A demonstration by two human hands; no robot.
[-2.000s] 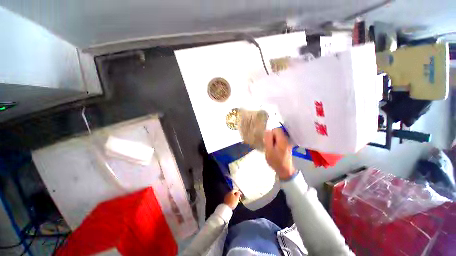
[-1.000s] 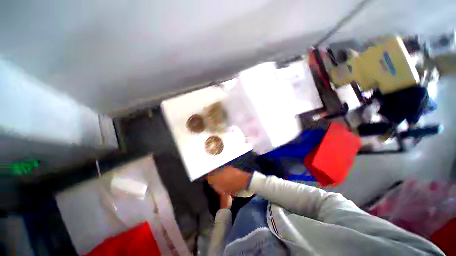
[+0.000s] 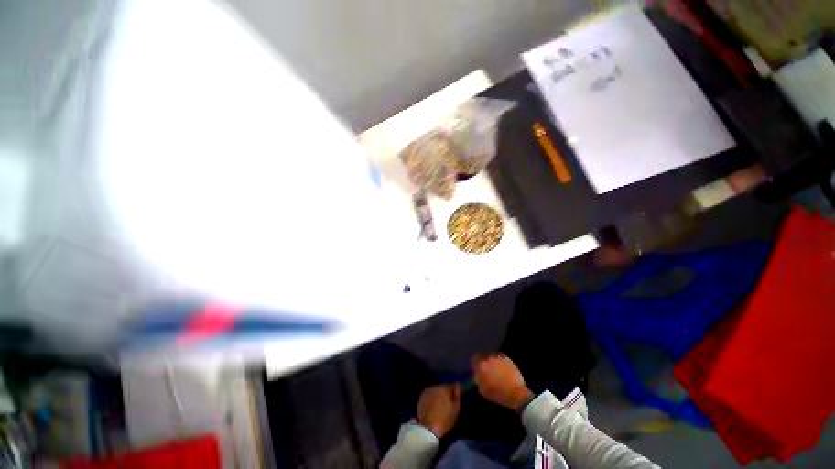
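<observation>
My left hand (image 3: 439,409) and my right hand (image 3: 500,379) are low over my lap, below the bench's front edge. They are close together with fingers curled. Something dark blue may lie between them, but I cannot tell whether either hand holds it. A round well of gold eyelets (image 3: 475,228) is in the white benchtop (image 3: 494,265). A clear bag of eyelets (image 3: 432,162) lies behind it, with a small dark tool (image 3: 424,216) nearby.
A large, blurred white machine housing (image 3: 229,174) fills the left. A written paper sheet (image 3: 632,101) and orange pen or knife (image 3: 551,153) lie on a dark board (image 3: 526,183). At right, red covers (image 3: 778,348) rest by a blue stool (image 3: 641,284).
The view has swung and moved closer to the bench. The white carton has left view, and the housing fills the left. My hands are now below the bench edge, slightly apart.
</observation>
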